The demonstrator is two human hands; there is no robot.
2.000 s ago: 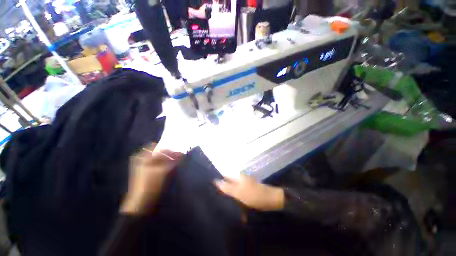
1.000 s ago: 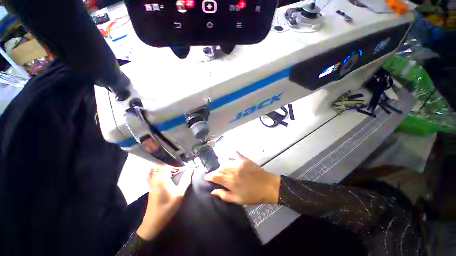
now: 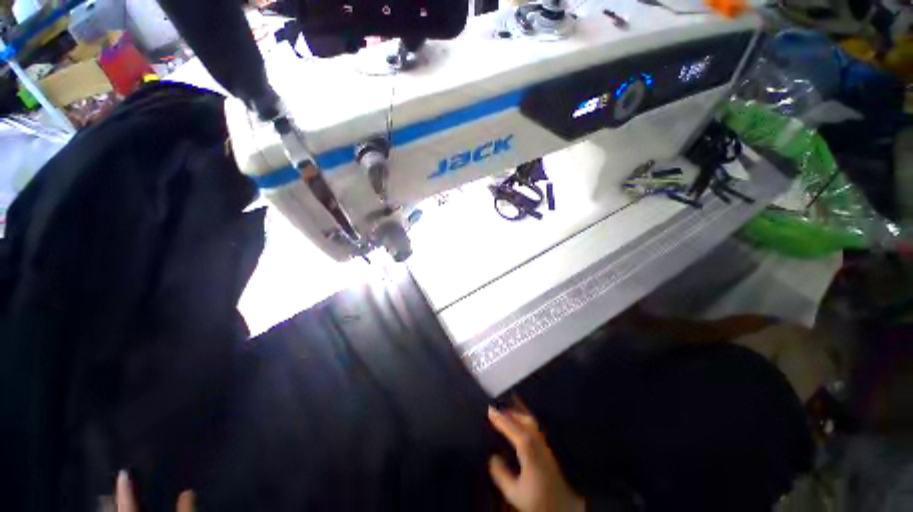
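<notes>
A black garment piece [image 3: 350, 400] lies flat from under the needle area of the white sewing machine [image 3: 461, 110] down toward the lap. Its far edge is under the presser foot, beside a bright light. My right hand [image 3: 531, 465] is at the piece's right edge, with fingertips on the cloth edge. My left hand [image 3: 150, 498] is mostly cut off by the bottom edge; only fingertips show on the black cloth. The black garment pile [image 3: 120, 220] lies left of the machine and meets the piece.
Black-handled snips [image 3: 521, 192] lie behind the machine bed [image 3: 591, 290]. Small dark and yellowish tools [image 3: 656, 180] lie at the bed's right end. A phone [image 3: 380, 18] stands above the head, beside a thick dark arm [image 3: 215, 50]. A green basket [image 3: 801, 235] is at the right.
My hands have moved from beside the needle down toward the lap, the left to the lower left. The cloth now lies spread out before the needle. The view has pulled back from the machine.
</notes>
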